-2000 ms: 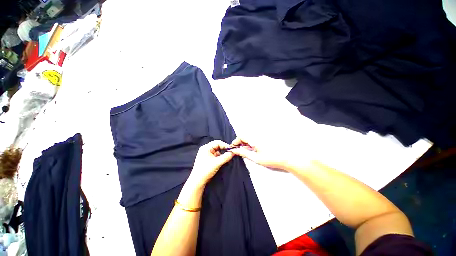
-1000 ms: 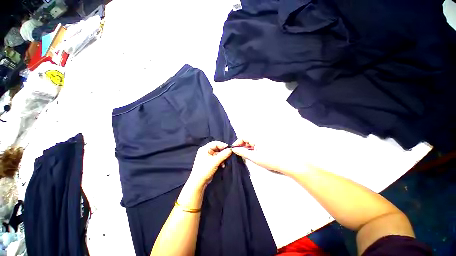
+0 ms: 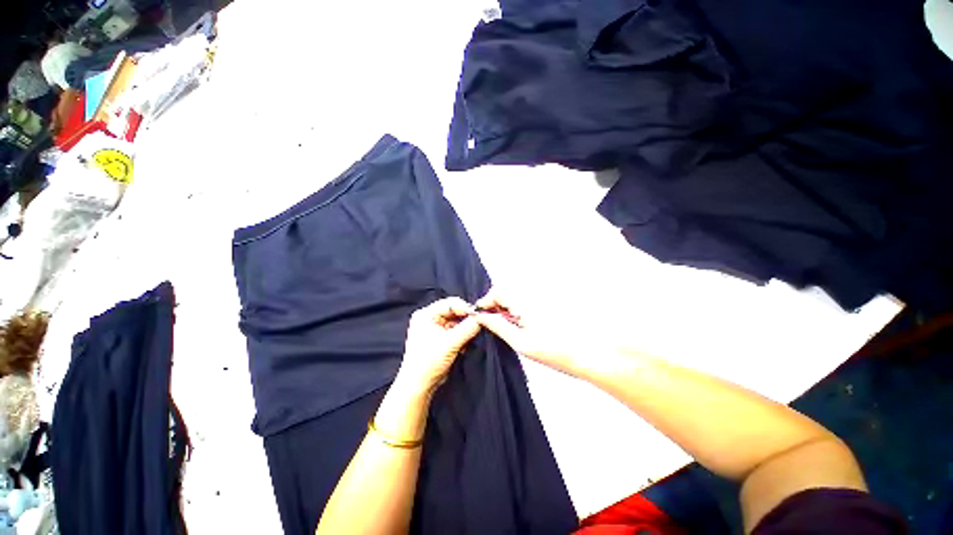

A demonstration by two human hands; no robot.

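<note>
A dark navy skirt [image 3: 334, 282] lies on the white table, its waistband with a thin pale line at the far end and a shorter layer over a longer one. My left hand [image 3: 437, 336] pinches the cloth near the skirt's right edge. My right hand [image 3: 507, 322] meets it fingertip to fingertip at the same spot. A small reddish thing shows at the right fingers, likely thread snips [image 3: 506, 312], mostly hidden by the fingers. What lies between the fingertips is too small to tell.
A large heap of navy garments [image 3: 711, 136] covers the table's far right. A narrow navy stack [image 3: 115, 408] lies at the left. Plastic bags [image 3: 68, 209] and scraps line the left edge. The white table [image 3: 648, 313] ends at right above a blue floor [image 3: 878, 408].
My right hand has shifted slightly left and closer to my left fingertips. The reddish thing at the right fingers shows less. The skirt lies nearly as before.
</note>
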